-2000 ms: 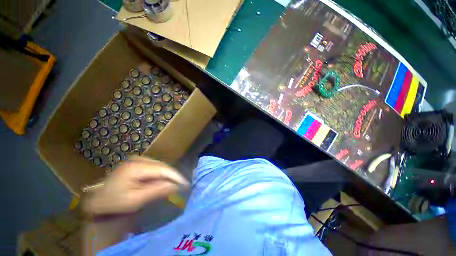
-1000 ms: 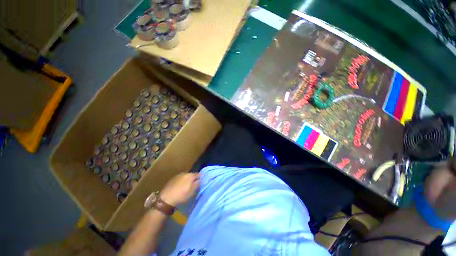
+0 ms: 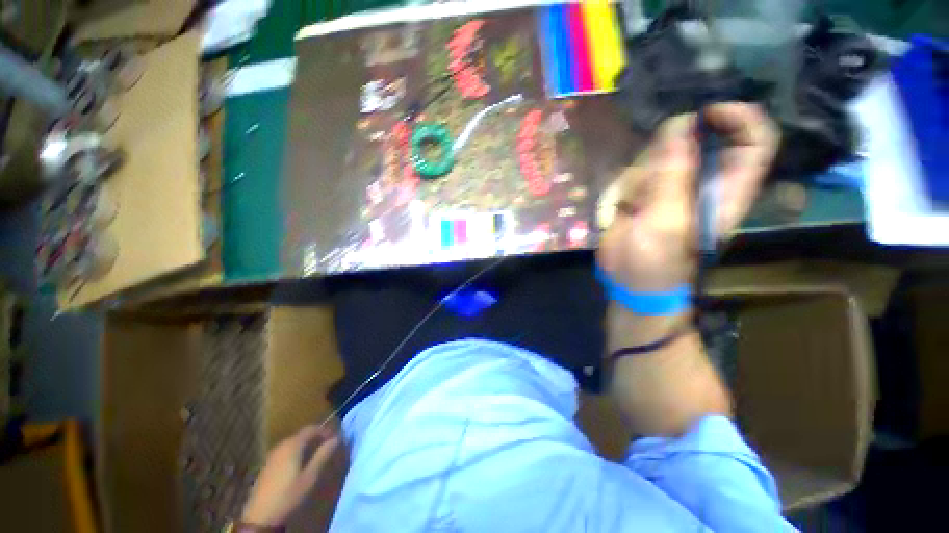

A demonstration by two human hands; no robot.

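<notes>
A green ring part [image 3: 432, 150] with a white lead lies on the dark printed sheet [image 3: 333, 187]. My right hand [image 3: 687, 177], with a blue wrist band, is over the right end of the sheet. It grips a dark pen-like tool, likely the soldering iron [image 3: 710, 198]; motion blur hides its tip. My left hand [image 3: 297, 468] is low at the left beside my lap, its fingers pinching a thin silvery wire [image 3: 401, 349]. The wire runs up and right towards the sheet's front edge.
Round housings [image 3: 78, 198] stand on a cardboard sheet [image 3: 156, 156] at the left. Below are a carton of housings [image 3: 224, 401] and, at the right, another carton [image 3: 801, 385]. Dark equipment [image 3: 822, 94] and a blue tray [image 3: 929, 104] are at the back right.
The view has turned right. My right hand has come in over the sheet's right end, now holding the dark tool. The thin wire now shows at my left hand. The ring still lies on the sheet.
</notes>
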